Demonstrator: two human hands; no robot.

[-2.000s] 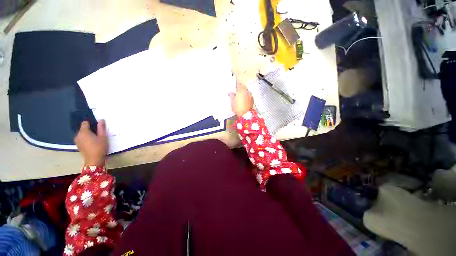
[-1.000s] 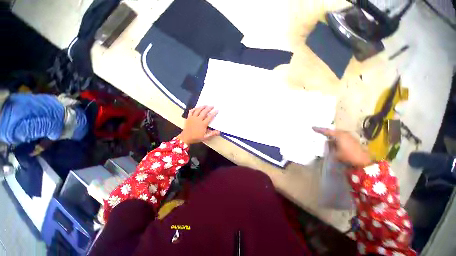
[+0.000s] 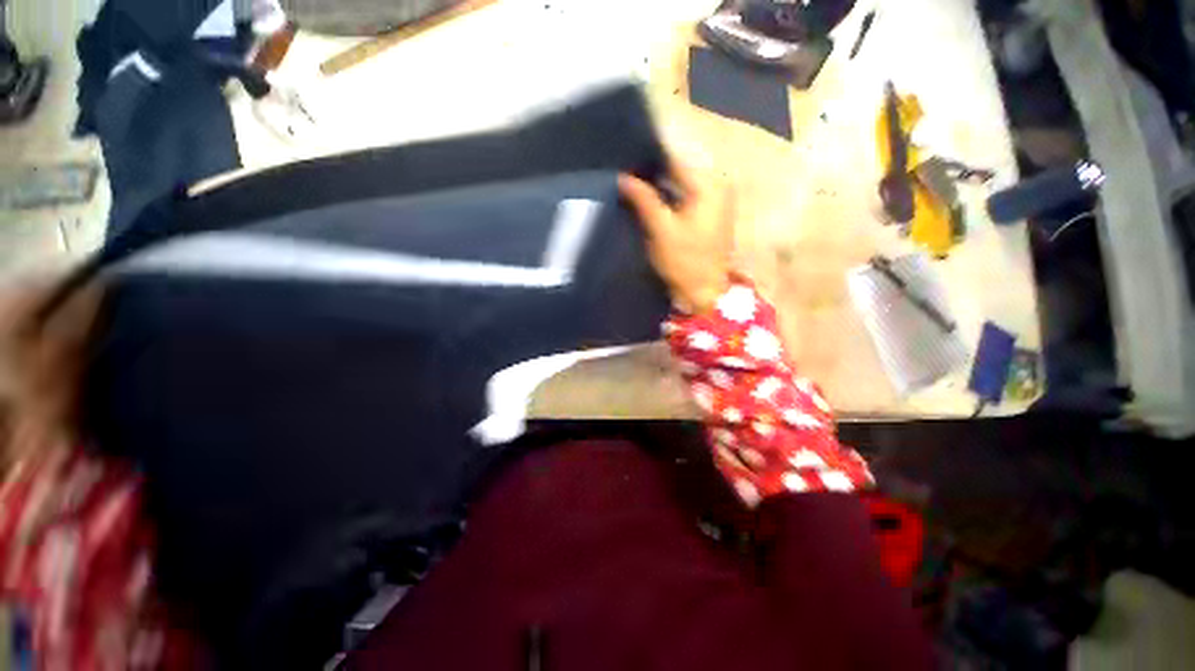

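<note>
A large dark navy jacket panel (image 3: 328, 380) with white tape strips is lifted and blurred, spread from the left side to the middle and hanging over the table's front edge. My right hand (image 3: 682, 236) grips its upper right corner, thumb on the near face. My left hand (image 3: 46, 354) is at the far left edge of the picture, strongly blurred, at the panel's left end; its fingers are partly hidden. The white paper pattern cannot be made out.
A steam iron (image 3: 773, 37) stands at the back beside a dark cloth square (image 3: 740, 95). Shears (image 3: 896, 171) lie on yellow material (image 3: 933, 216). A pen lies on a gridded pad (image 3: 904, 328). A wooden ruler (image 3: 406, 36) and another person's hand (image 3: 271, 50) are at back left.
The panel, which lay flat under the white paper, is now raised in both hands and nearer to me. The hands have left the paper, and the view has turned.
</note>
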